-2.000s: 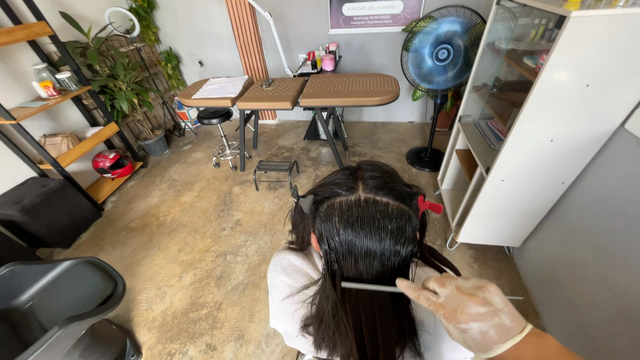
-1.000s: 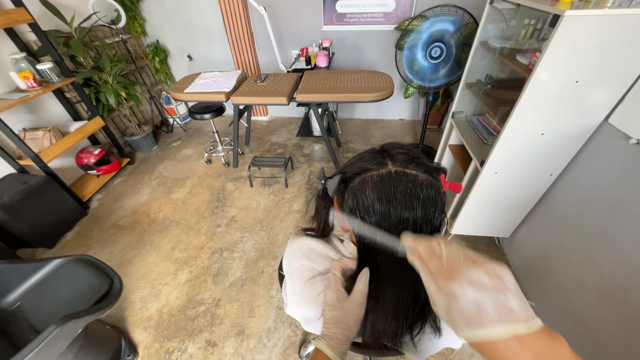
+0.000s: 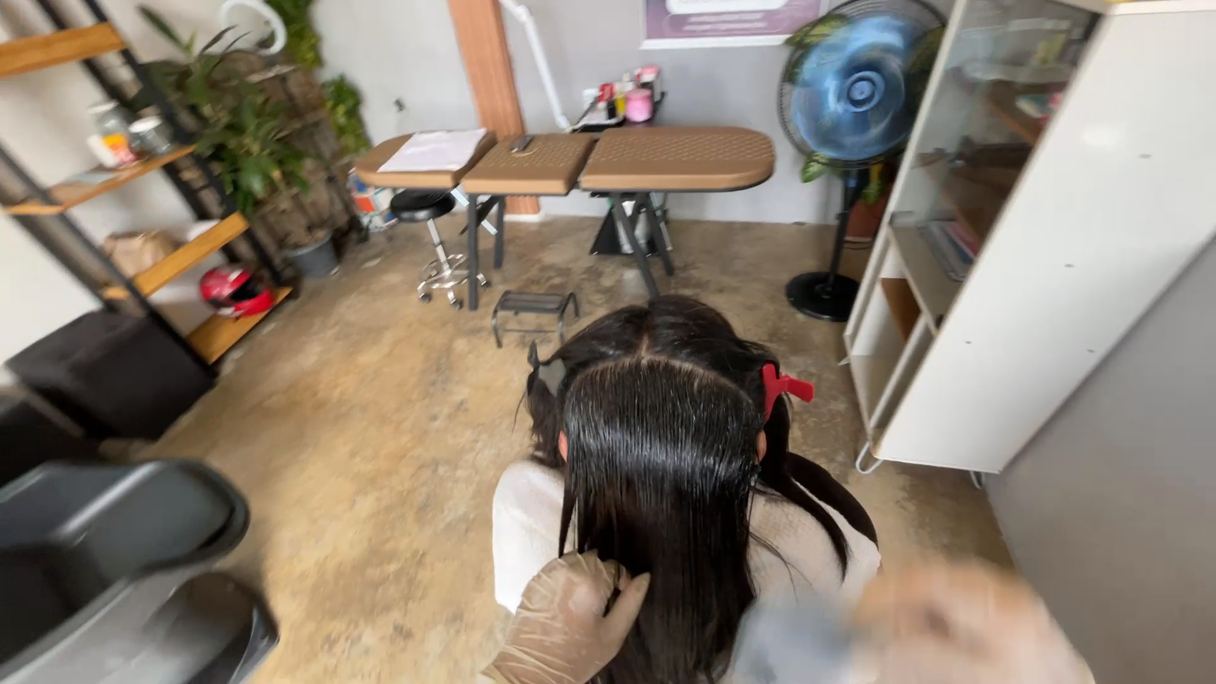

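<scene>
A seated person's long dark hair (image 3: 665,456) hangs down the back over a white top (image 3: 528,508); the upper back part looks wet and combed flat. A red hair clip (image 3: 785,388) holds hair on the right side, and a grey clip (image 3: 549,372) on the left. My gloved left hand (image 3: 575,613) is at the left edge of the hanging hair, its fingers closed on some strands. My gloved right hand (image 3: 959,622) is strongly blurred at lower right, away from the hair, beside a blurred grey object (image 3: 793,641) that I cannot identify.
A black basin chair (image 3: 114,560) stands at lower left. The white cabinet (image 3: 1064,247) is close on the right, with a running fan (image 3: 862,90) beyond it. Ahead are a low step stool (image 3: 535,304), a wheeled stool (image 3: 423,204) and a brown padded table (image 3: 679,157).
My right hand, earlier holding a grey comb-like tool across the hair, has moved down and right, away from it. My left hand came into view and is now lower along the hair.
</scene>
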